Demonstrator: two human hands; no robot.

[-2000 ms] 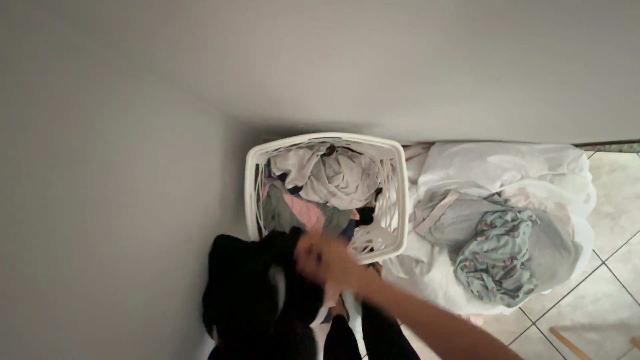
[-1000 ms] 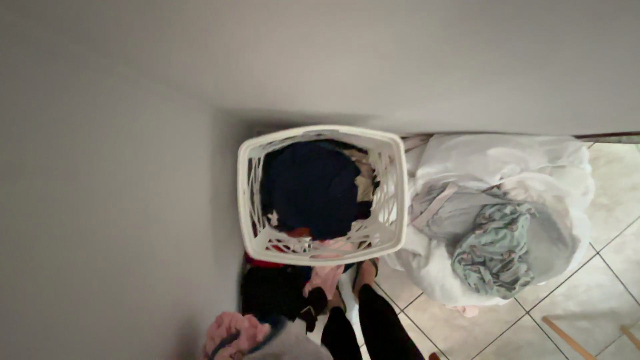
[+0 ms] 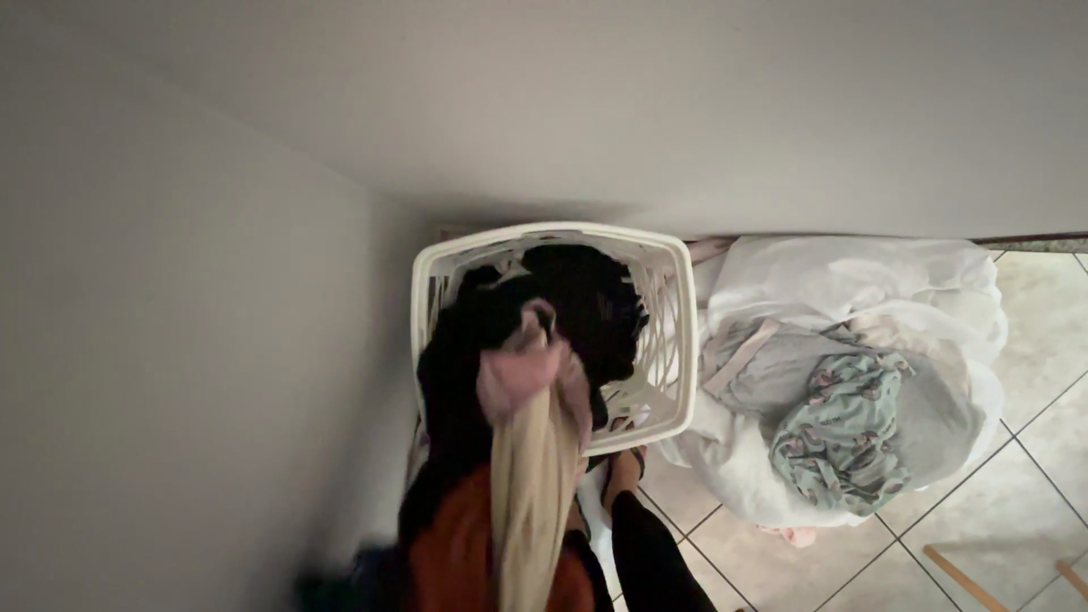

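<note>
A white plastic laundry basket [image 3: 687,340] stands in the corner with black clothes [image 3: 586,314] inside. Over its near side hang a cream and pink garment [image 3: 531,450], blurred at its upper end, and a black garment [image 3: 459,374]. Rust-orange cloth [image 3: 455,535] lies below them, nearer to me. Neither of my hands can be made out; the bundle of clothes may hide them. Beside the basket on the right, a white bag [image 3: 850,272] holds grey cloth [image 3: 943,416] and a green patterned garment [image 3: 841,433].
Grey walls [image 3: 212,297] meet behind the basket. My feet [image 3: 626,476] stand on the tiled floor [image 3: 960,476] just below it. A small pink cloth [image 3: 795,536] pokes out under the bag, and wooden pieces [image 3: 965,578] show at lower right.
Dark blue cloth showed in the basket a second ago; black clothes now cover that area. The cream and pink garment and the rust-orange cloth have come into view at the basket's near side.
</note>
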